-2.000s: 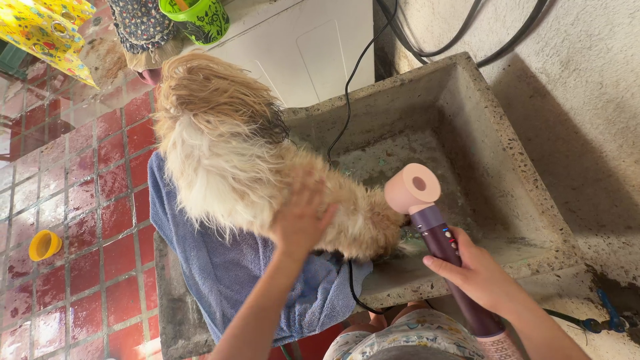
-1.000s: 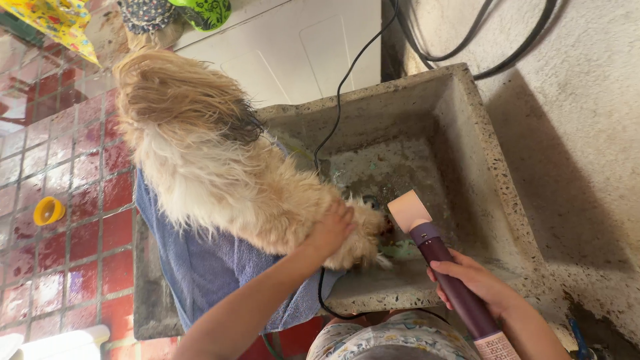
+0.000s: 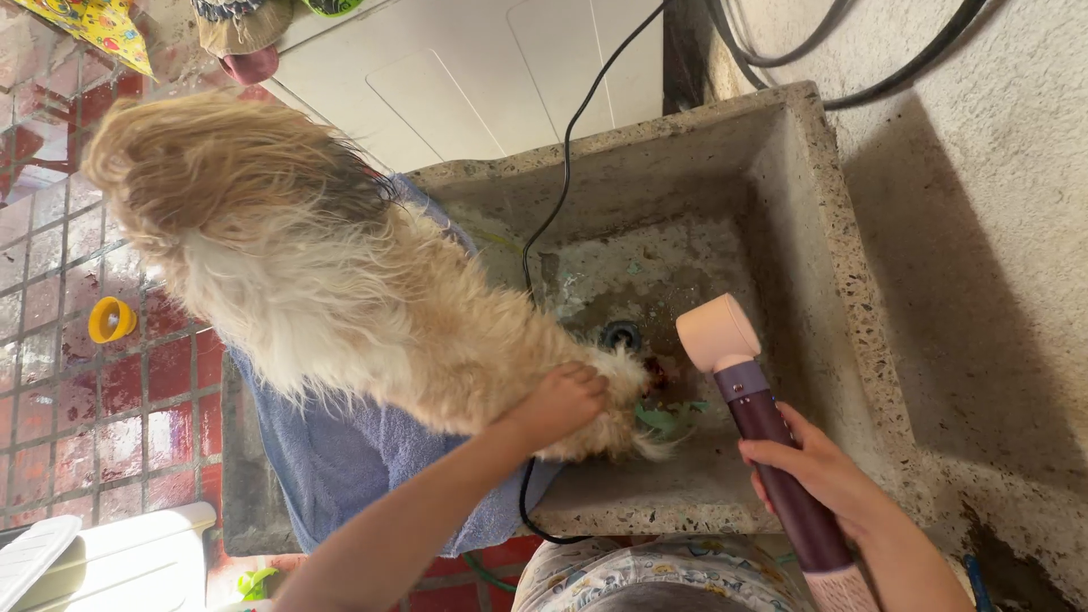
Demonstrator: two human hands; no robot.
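Observation:
A long-haired tan and white dog (image 3: pixel 374 297) stands on a blue towel (image 3: pixel 365 476) at the left end of a concrete sink (image 3: pixel 837 255), its head out to the left. My left hand (image 3: pixel 565 404) rests on the fur of its rear, near the tail end. A purple hair dryer with a pink round head (image 3: pixel 786 484) is gripped in my right hand (image 3: pixel 807 467), over the right part of the basin. The dryer's head points toward the dog's rear, with a gap between them. The fur hides some of the left fingertips.
A black cord (image 3: pixel 567 161) crosses the basin and passes under the dog. Behind the sink stands a white appliance (image 3: pixel 476 76). Black hoses (image 3: pixel 909 81) hang by the rough wall. A yellow cup (image 3: pixel 112 320) lies on the wet red tiles, with a white plastic container (image 3: pixel 144 561) lower down.
My left hand has moved from the dog's back to its rear. The dryer has turned in my right hand, its round opening no longer facing the camera as it did two seconds ago.

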